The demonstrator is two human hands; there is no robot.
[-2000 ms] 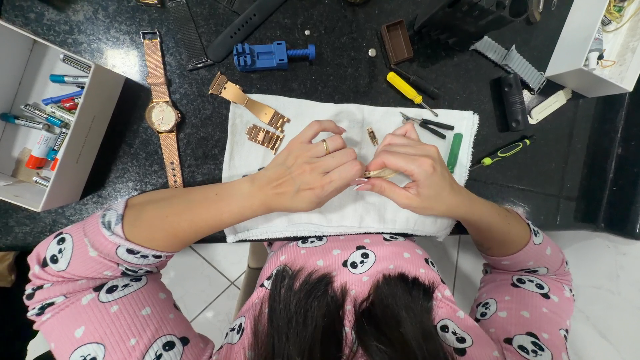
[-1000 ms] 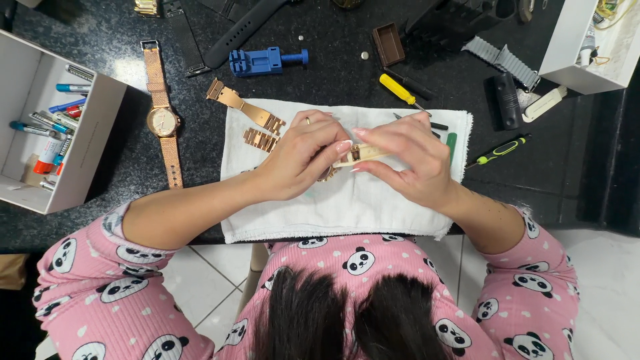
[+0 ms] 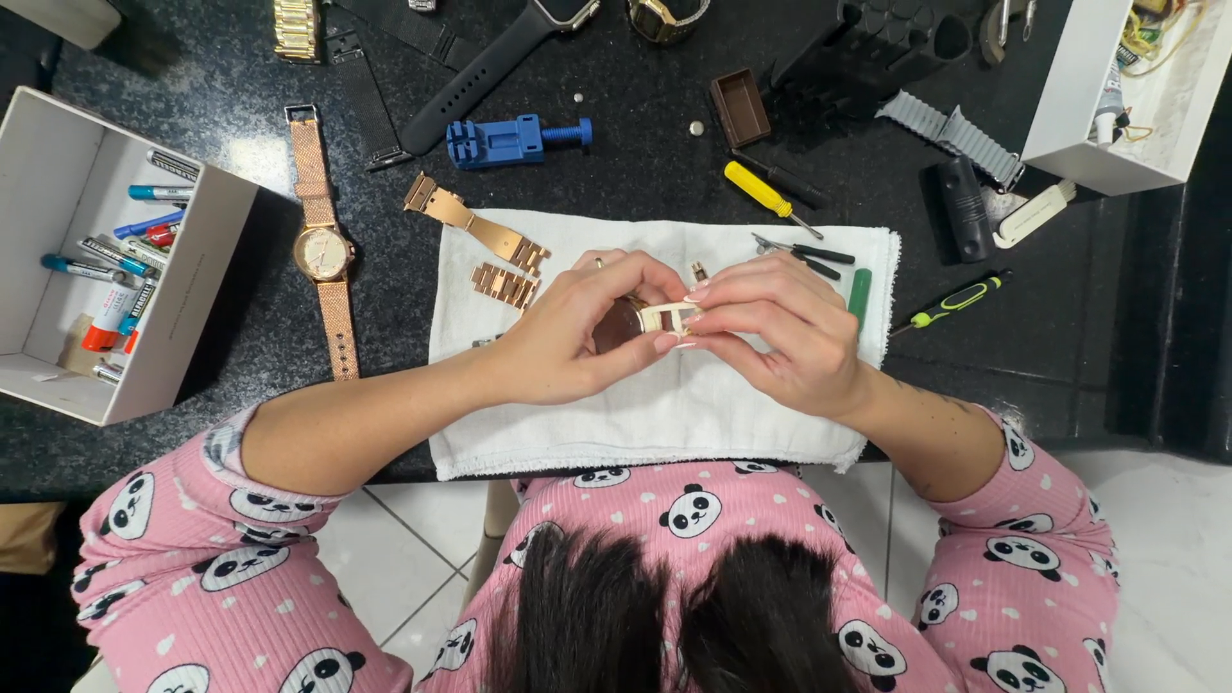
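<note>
Above a white towel (image 3: pixel 616 433), my left hand (image 3: pixel 587 327) is closed around a round watch (image 3: pixel 618 322), of which a dark glossy face shows. My right hand (image 3: pixel 784 332) pinches a pale cream piece (image 3: pixel 669 316) at the watch's side, its fingertips almost meeting those of my left hand. Rose-gold link pieces (image 3: pixel 505 286) and a clasp section (image 3: pixel 472 221) lie left of my hands. A small rose-gold link (image 3: pixel 699 272) rests just beyond my fingers. On the towel's right are black-handled pliers or tweezers (image 3: pixel 818 255) and a green strip (image 3: pixel 859 294).
Around the towel lie a blue link-remover holder (image 3: pixel 505 142), yellow screwdriver (image 3: pixel 758 189), green-black screwdriver (image 3: pixel 958 300), rose-gold mesh watch (image 3: pixel 322 252) and brown tray (image 3: pixel 740 108). A white box of markers (image 3: pixel 207 289) stands left; another white box (image 3: pixel 1107 164) stands upper right.
My hands have turned the watch, and its round dark face now shows inside my left hand. The pale piece, held up at an angle a second ago, now lies level between my fingertips.
</note>
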